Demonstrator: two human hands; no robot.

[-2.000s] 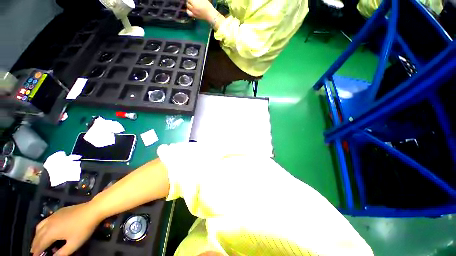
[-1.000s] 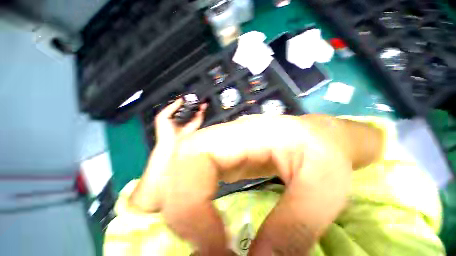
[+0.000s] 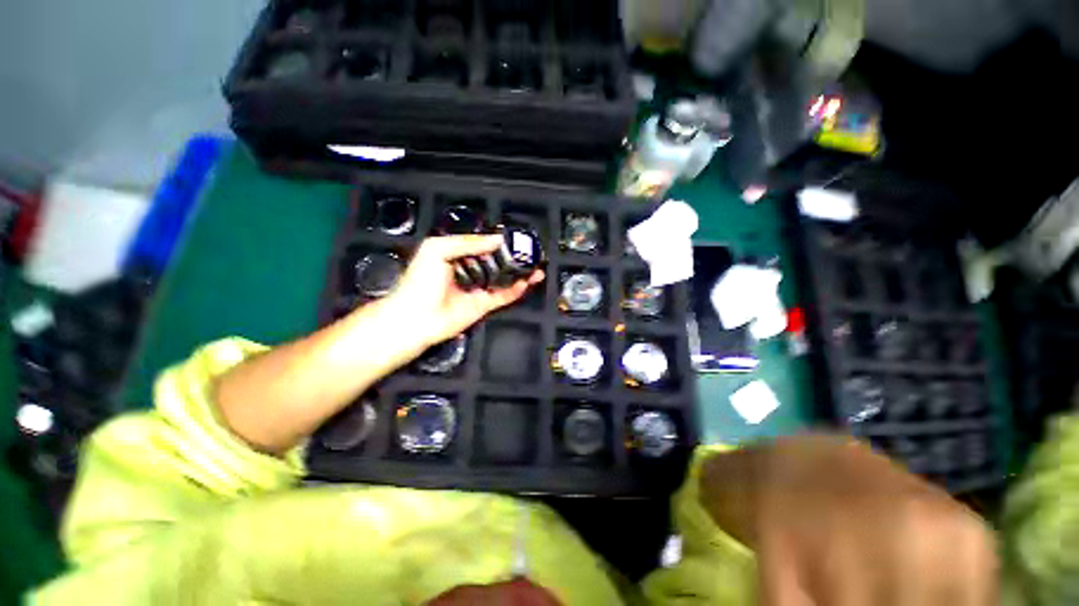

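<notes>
The black foam tray (image 3: 509,474) lies in front of me, with round dark units with bright rims in many pockets. One such unit (image 3: 427,423) sits in its lower left part. My left hand (image 3: 444,290) is over the upper middle of the tray, holding several stacked black units (image 3: 497,260) between thumb and fingers. The end unit shows a glossy face with white glare. Two pockets below the hand are empty. My right hand (image 3: 876,533) is large and blurred at the lower right, outside the tray; its fingers and anything in them cannot be made out.
Stacked foam trays (image 3: 438,113) stand behind. Whitish bottles (image 3: 677,142) stand at the back right. White wipes (image 3: 748,298) lie by a dark phone (image 3: 722,352), with a white square (image 3: 755,401) below. Another foam tray (image 3: 905,343) is at right. A yellow sleeve (image 3: 1047,509) shows at the right edge.
The view has swung left and now centres the main tray. My left hand holds stacked units over the tray. My right hand has moved to the lower right, away from my left.
</notes>
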